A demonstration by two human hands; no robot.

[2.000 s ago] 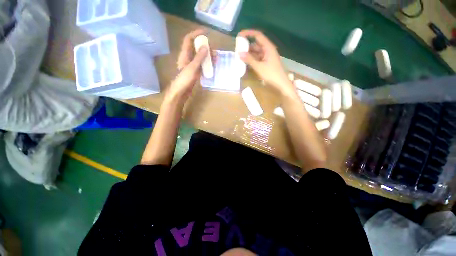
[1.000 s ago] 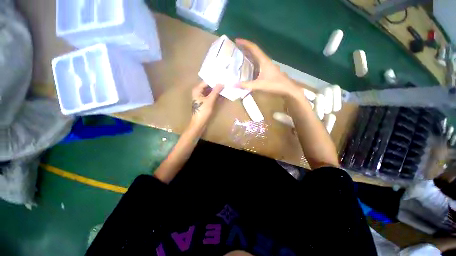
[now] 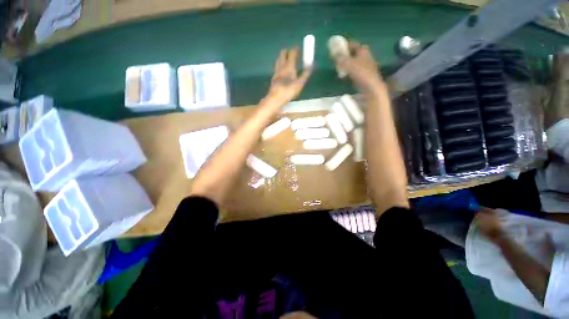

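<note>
My left hand (image 3: 289, 80) is over the green strip, fingers apart, beside a white oblong unit (image 3: 309, 51) whose lower end is at the thumb. My right hand (image 3: 362, 67) is closed on another, blurred oblong unit (image 3: 339, 47) over the strip. More white units lie loose on the brown bench between my forearms, such as one unit (image 3: 319, 144). A white square tray (image 3: 198, 149) lies on the bench, partly behind my left forearm; glare hides its slots.
Two trays with beige pieces, one a filled tray (image 3: 204, 86), stand on the green strip (image 3: 249, 40). Stacked empty trays (image 3: 93, 146) stand at left. Black moulded trays (image 3: 465, 118) in clear plastic and a grey metal rail (image 3: 465, 43) are at right. A person's arm (image 3: 515, 252) shows lower right.
Both hands have let go of the tray they held and moved out over the green strip. Two trays now show there instead of one. The right hand has taken hold of a unit. The view has turned.
</note>
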